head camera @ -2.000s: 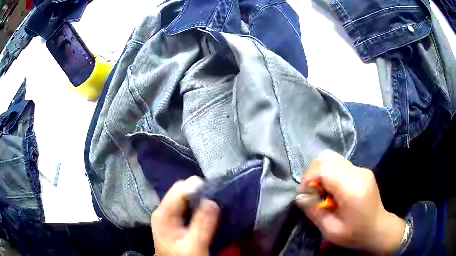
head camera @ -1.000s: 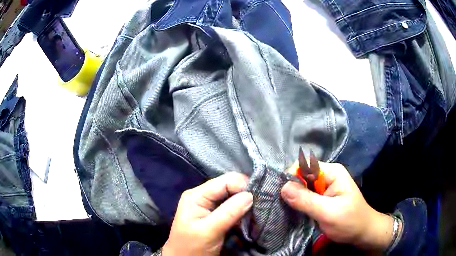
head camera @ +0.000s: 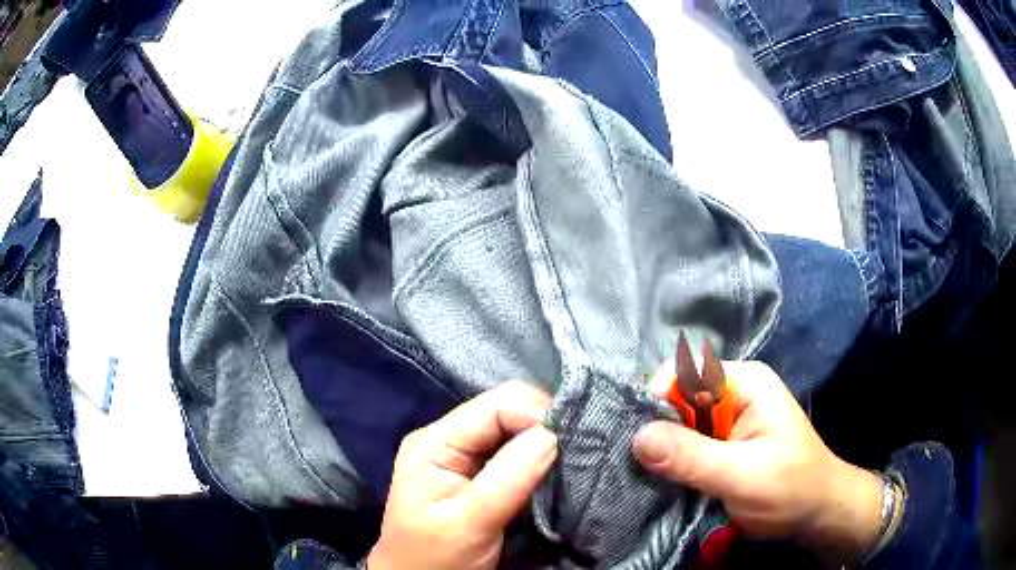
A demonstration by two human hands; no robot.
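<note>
The denim jacket (head camera: 468,245) lies in front of me with its pale grey-blue inside showing and a dark navy pocket bag (head camera: 351,384) at its lower left. My left hand (head camera: 462,473) pinches the left edge of a darker grey piece of the jacket (head camera: 607,457) near the table's front edge. My right hand (head camera: 752,457) pinches the same piece's right edge. It also holds the orange-handled thread snips (head camera: 702,390), blades pointing up and apart, not touching the cloth. No loose thread can be made out.
A smartphone (head camera: 139,117) leans on a yellow roll (head camera: 189,173) at the upper left of the white table (head camera: 128,251). A small pale stick (head camera: 109,384) lies at left. Other denim pieces lie at the left edge (head camera: 33,367) and the right (head camera: 891,167).
Since two seconds ago, my left hand has let go of the dark navy cloth, and both hands have come together on the grey piece. Over the last second they have barely moved.
</note>
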